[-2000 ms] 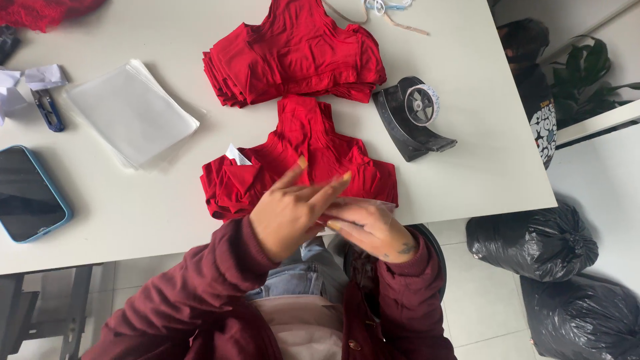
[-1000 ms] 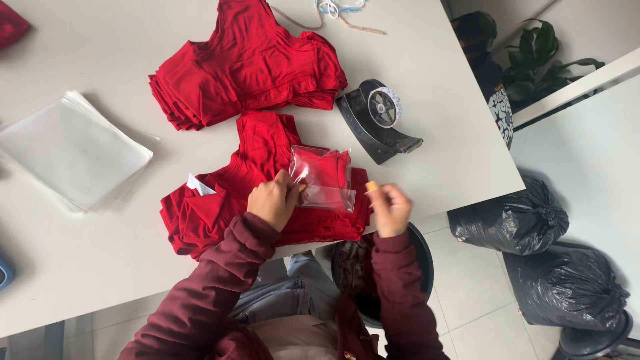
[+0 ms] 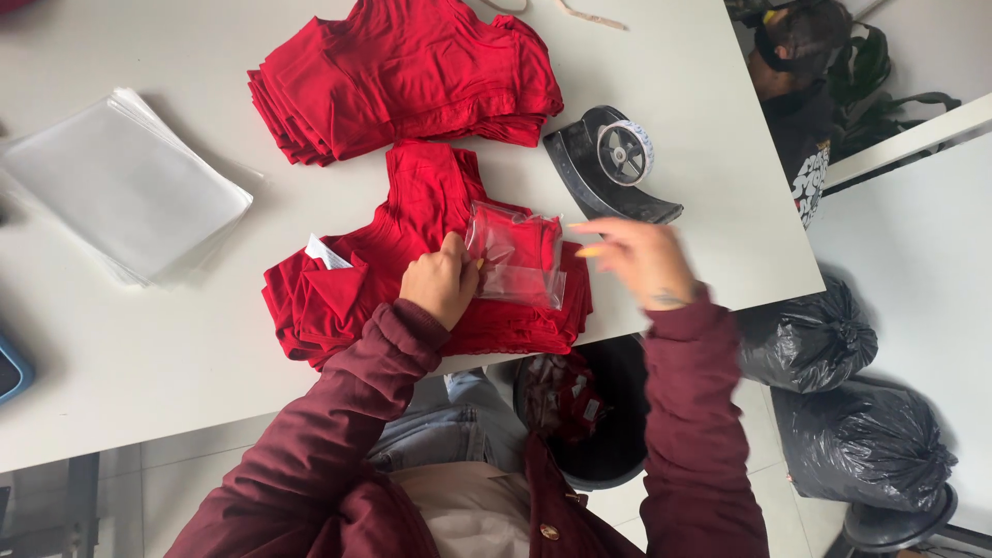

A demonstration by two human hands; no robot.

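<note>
My left hand point(image 3: 440, 280) grips the left edge of a clear plastic bag point(image 3: 515, 256) that lies over the nearer stack of red garments point(image 3: 426, 194). Whether red fabric is inside the bag or only beneath it, I cannot tell. My right hand point(image 3: 637, 260), blurred, is in the air just right of the bag, fingers apart and holding nothing. A folded white paper point(image 3: 327, 253) sticks out of the stack's left part. Beyond lies a second stack of red garments point(image 3: 411, 77). To its right stands a black tape dispenser point(image 3: 601, 182) with a tape roll point(image 3: 624, 153).
A pile of clear plastic bags point(image 3: 136, 190) lies at the left, a phone point(image 3: 12, 372) at the left edge. Below the table's front edge stands a black bin point(image 3: 612, 418) with red pieces. Tied black bags point(image 3: 868, 442) sit on the floor; a person point(image 3: 802, 85) is at the upper right.
Two seconds ago my hands were together over the near stack's front edge; now they are apart, the left on the clear bag. The view has shifted right.
</note>
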